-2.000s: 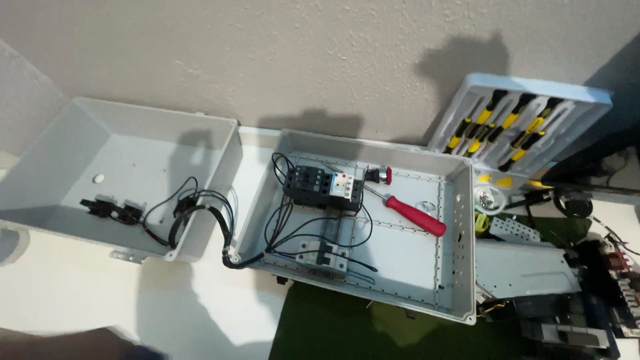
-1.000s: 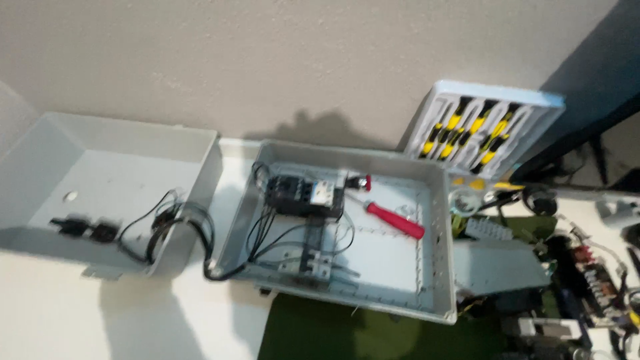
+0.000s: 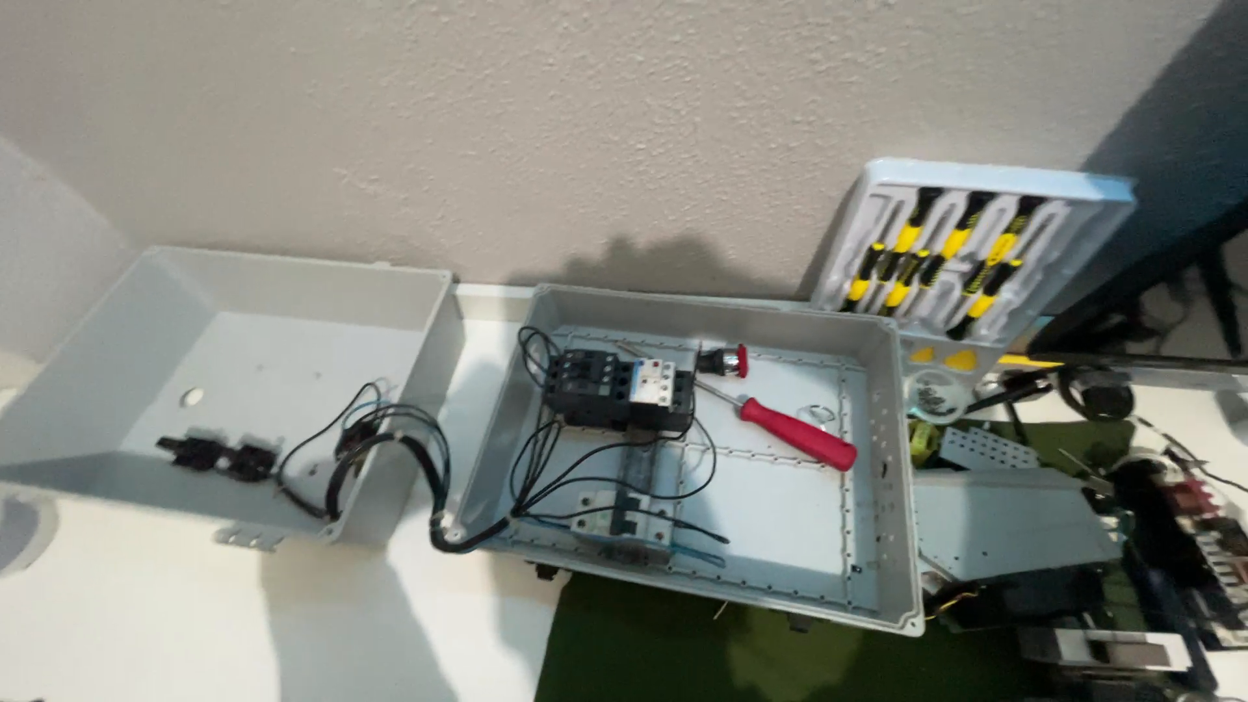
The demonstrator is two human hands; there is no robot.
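Note:
Neither my left hand nor my right hand is in view. A grey plastic electrical enclosure (image 3: 907, 487) holds a black contactor (image 3: 585, 380) joined to a white-faced overload relay (image 3: 655, 382). Below them, a circuit breaker (image 3: 624, 517) is mounted at the lower end of a metal rail. Black wires (image 3: 565, 478) loop between these parts. A screwdriver with a red handle (image 3: 798, 434) lies in the enclosure, right of the relay, near a red-capped push button (image 3: 726, 361). A black cable bundle (image 3: 439, 497) runs to the open grey box (image 3: 292, 283) on the left, where black switch blocks (image 3: 216, 458) sit.
A tray of yellow-and-black screwdrivers (image 3: 975, 253) leans against the wall at the right. Beneath it are a round clear container (image 3: 936, 395), a perforated metal plate (image 3: 990, 450) and a grey metal panel (image 3: 1014, 517). A green mat (image 3: 663, 643) lies under the enclosure's front edge.
A blurred, skin-toned shape at the lower left edge two seconds ago is out of view. The camera view has shifted. The enclosure, wires and red screwdriver keep their arrangement.

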